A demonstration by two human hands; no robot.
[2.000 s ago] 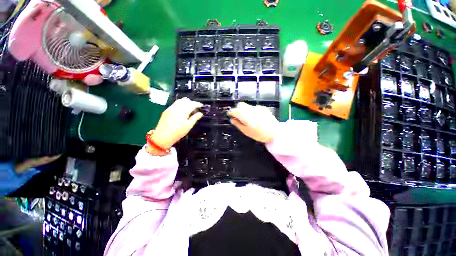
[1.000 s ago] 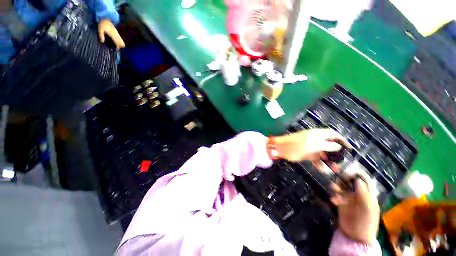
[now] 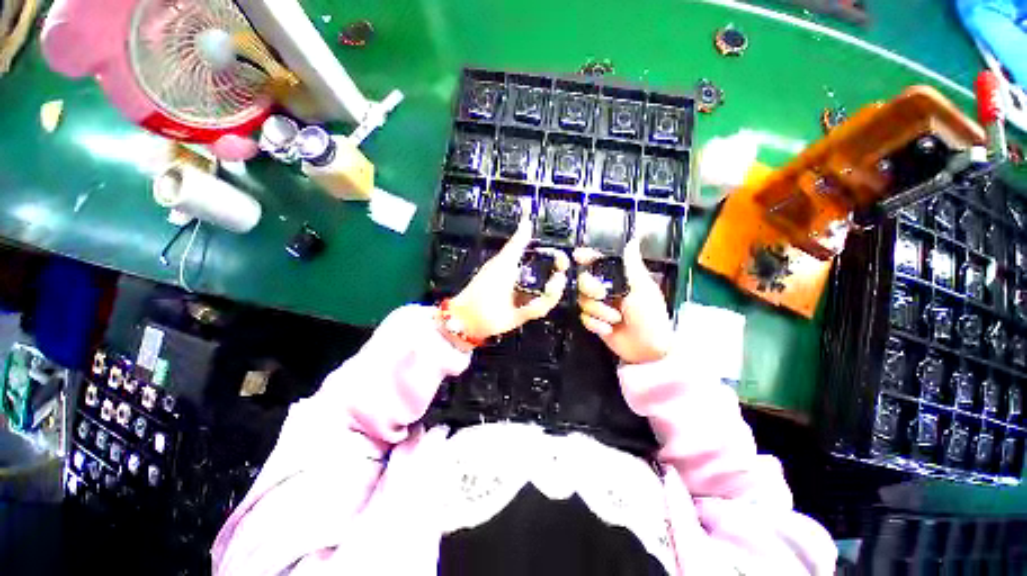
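My left hand (image 3: 505, 295) holds a small square black module (image 3: 536, 271) between thumb and fingers. My right hand (image 3: 633, 306) holds another black module (image 3: 608, 277) the same way. The two modules are side by side, a little apart, above the black blister tray (image 3: 448, 169). The tray's far rows hold black modules. In the third row, two pockets at the right look pale and without modules. My hands and sleeves hide part of the tray's nearer rows.
An orange toggle press (image 3: 762, 250) with a red-gripped lever (image 3: 989, 99) stands at right, beside stacked full trays (image 3: 835, 338). At left are a pink fan (image 3: 90, 56), white roll (image 3: 214, 200) and yellowish bottle (image 3: 347, 174). Loose round parts (image 3: 731, 42) lie at the far side.
The view swung left and came back over the tray. My hands, close together around a module a second ago, are now apart with one module each.
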